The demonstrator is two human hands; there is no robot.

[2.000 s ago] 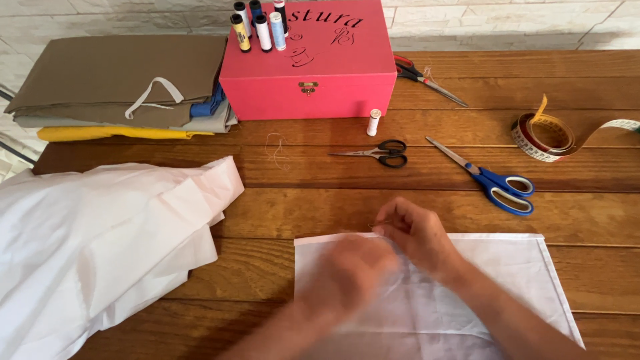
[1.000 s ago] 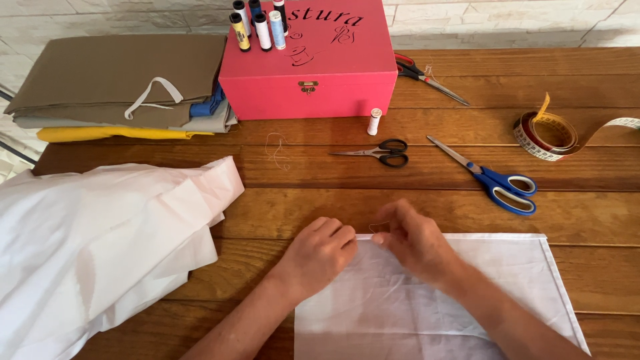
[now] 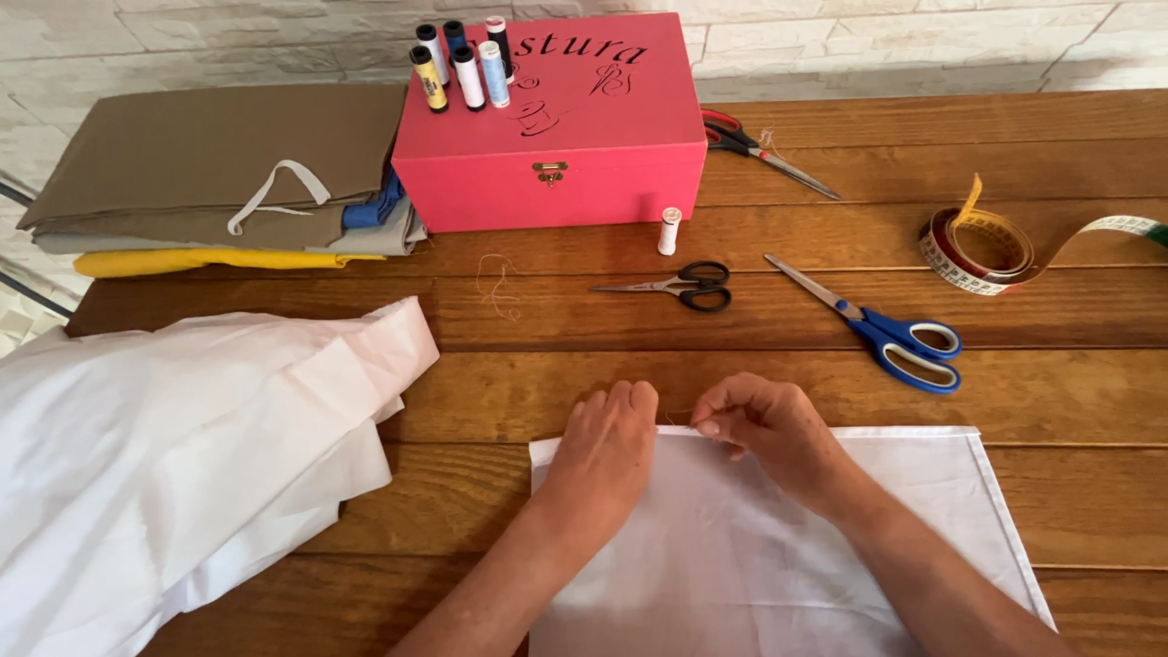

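Observation:
A white cloth (image 3: 748,547) with folded edges lies flat on the wooden table. My left hand (image 3: 610,447) rests on its top hem, fingers curled over the edge; its fingertips are hidden. Just right of it, my right hand (image 3: 762,424) has thumb and forefinger pinched together at the hem. A thin thread (image 3: 673,416) shows between the hands; whether a needle is in the fingers cannot be seen. Small black-handled scissors (image 3: 680,286) lie beyond the hands, and larger blue-handled scissors (image 3: 876,328) lie to the right. A white thread spool (image 3: 670,232) stands behind the small scissors.
A pink wooden box (image 3: 547,182) carries several thread spools (image 3: 467,78). Folded fabrics (image 3: 228,146) are stacked left of it. Bunched white fabric (image 3: 201,438) covers the table's left side. Red-and-black scissors (image 3: 776,160), a coiled measuring tape (image 3: 976,251) and loose thread (image 3: 498,287) lie on the wooden table (image 3: 456,493).
The left hand, blurred over the cloth two seconds ago, is now on the top hem, a little farther over it than one second ago. The right hand stays near the hem.

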